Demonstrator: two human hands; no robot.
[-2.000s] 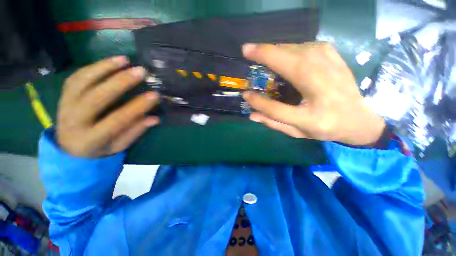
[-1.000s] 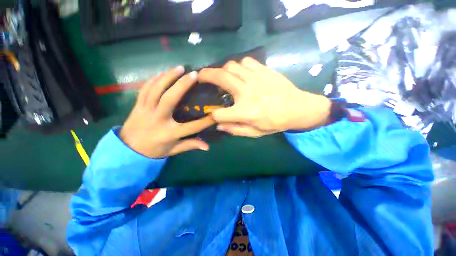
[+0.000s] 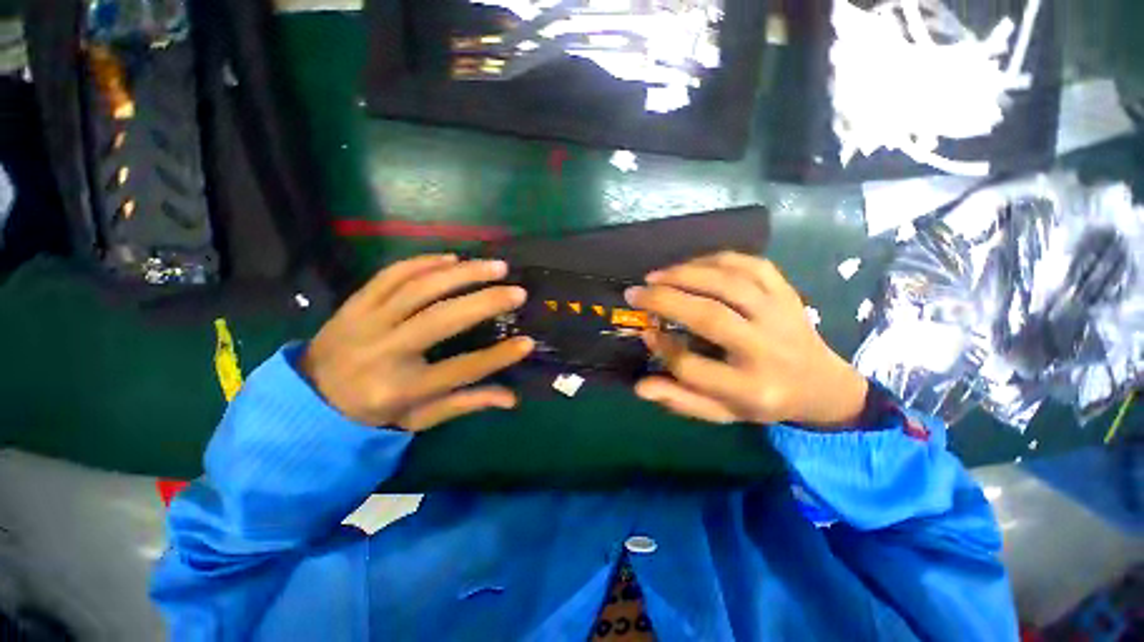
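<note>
A black phone housing lies lengthwise on a black foam pad in front of me, with small orange marks along it and an orange flex piece near its right end. My left hand holds the housing's left end, fingers spread over it. My right hand holds its right end, fingertips beside the orange flex. The boards at both ends are mostly hidden under the fingers. A small white scrap lies at the housing's near edge.
Another housing lies on black foam at the far left. Two black trays stand beyond, the right one with white strips. A shiny silver-clear heap lies at right. Red tape and yellow tape mark the green mat.
My hands were close together over the housing a second ago; now they are farther apart at its two ends, showing its middle. The view has shifted, showing more of the trays beyond.
</note>
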